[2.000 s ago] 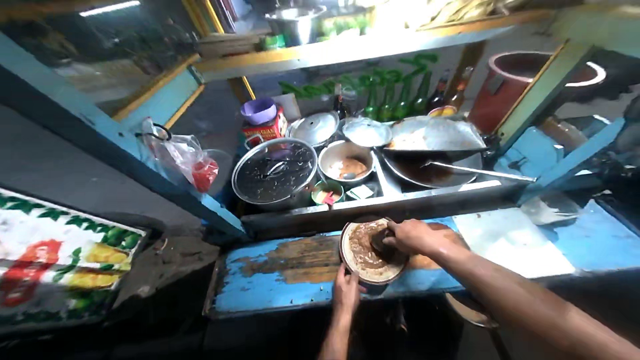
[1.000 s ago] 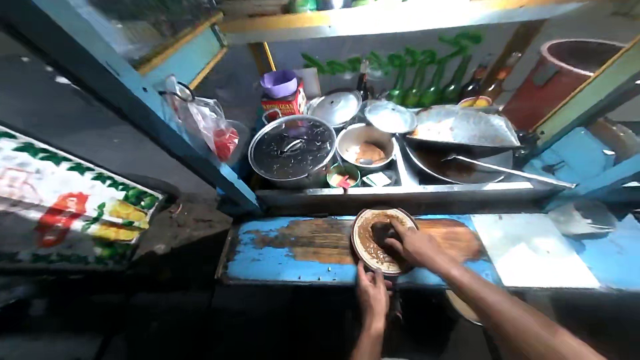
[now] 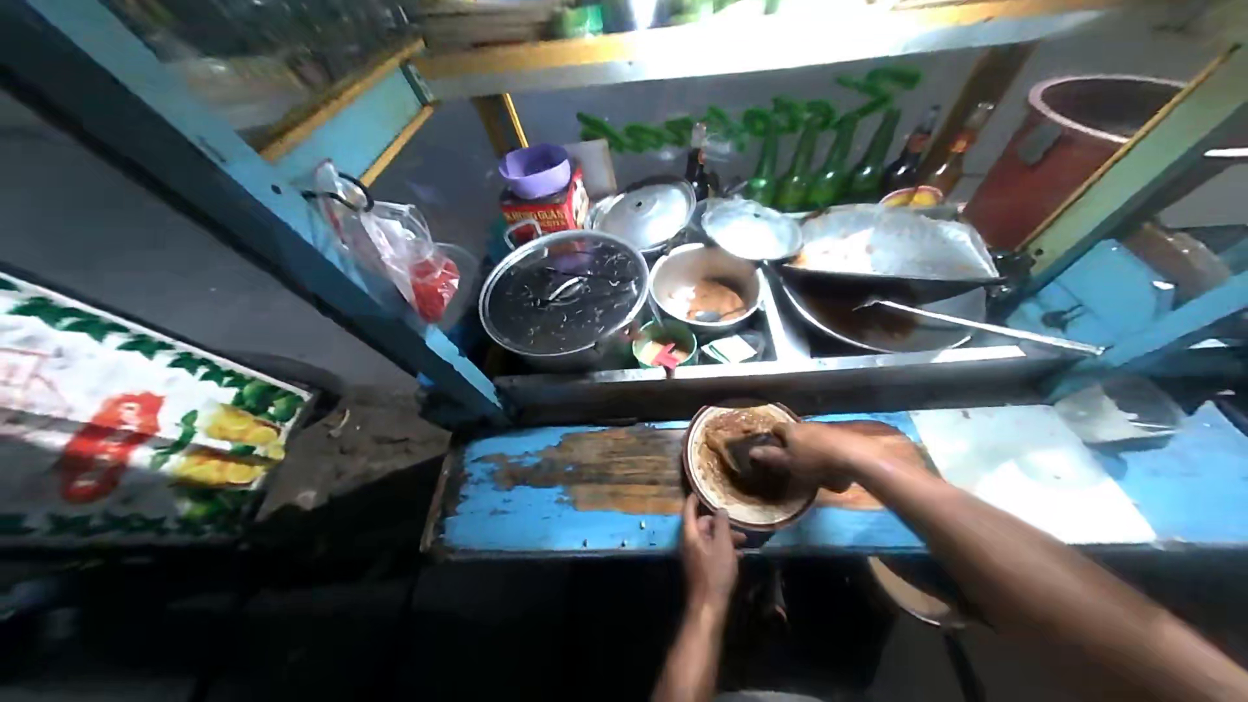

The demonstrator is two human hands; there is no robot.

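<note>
A round bowl (image 3: 704, 487) with brown paste smeared over its pale inside rests at the front edge of the worn blue wooden counter (image 3: 497, 507). My left hand (image 3: 709, 548) grips its near left rim, thumb and fingers at the edge. Inside the bowl, my right hand (image 3: 814, 456) is closed on a dark pestle (image 3: 749, 466), whose lower end is in the paste. Fingers and shadow hide part of the pestle. To the right, under my right forearm, lies a brown wooden board (image 3: 892, 450).
Behind the counter stand a lidded pot (image 3: 565, 297), an open pot (image 3: 704, 283), a small green bowl (image 3: 665, 343) and a wok (image 3: 877, 317) with a ladle (image 3: 985, 324) across it. White paper (image 3: 1033, 468) lies right. A plastic bag (image 3: 390, 239) hangs on the left post.
My right hand has shifted slightly within the bowl, holding the pestle throughout. The left hand stays at the rim. The view has moved somewhat.
</note>
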